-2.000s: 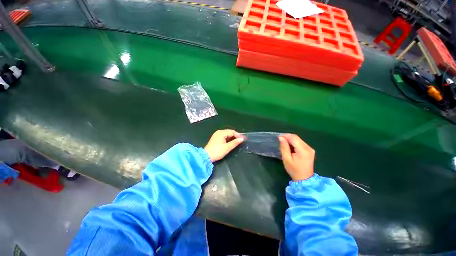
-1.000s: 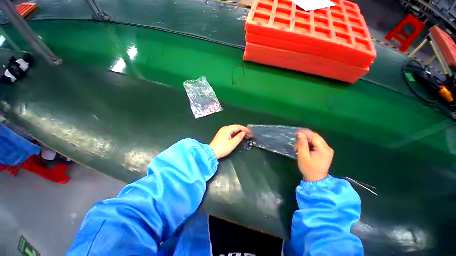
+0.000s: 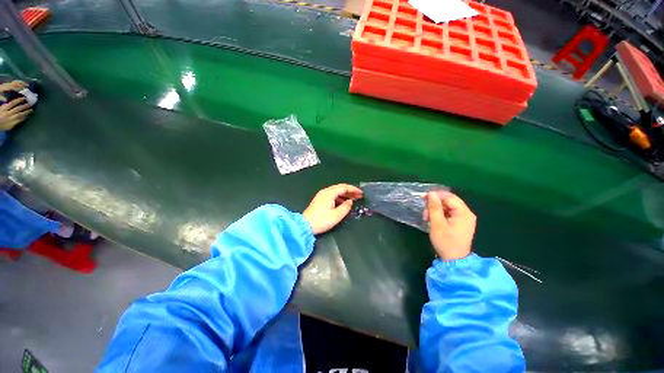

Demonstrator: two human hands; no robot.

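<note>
My right hand [image 3: 451,222] pinches the right end of a clear, flat plastic bag [image 3: 397,200] just above the dark green mat. My left hand [image 3: 331,207] is at the bag's left end, thumb and forefinger curved; whether it grips the bag cannot be told. A small loose pile of tiny dark and silvery bits [image 3: 360,212] lies on the mat by my left fingertips. A second clear parts bag [image 3: 290,146] with small silvery pieces lies further back to the left. Slim silvery tweezers or picks [image 3: 519,269] lie right of my right hand.
Stacked orange-red foam trays [image 3: 440,87] stand at the back on the bright green belt, with a white paper sheet [image 3: 443,9] on top. A black and orange tool with cables [image 3: 635,135] lies back right. Another person's hands [image 3: 14,105] show at the far left. A metal post [image 3: 47,51] rises back left.
The bag has moved from lying between both hands to stretching right, with my right hand further right. The tiny bits now show on the mat. Another person's hands have appeared at the far left.
</note>
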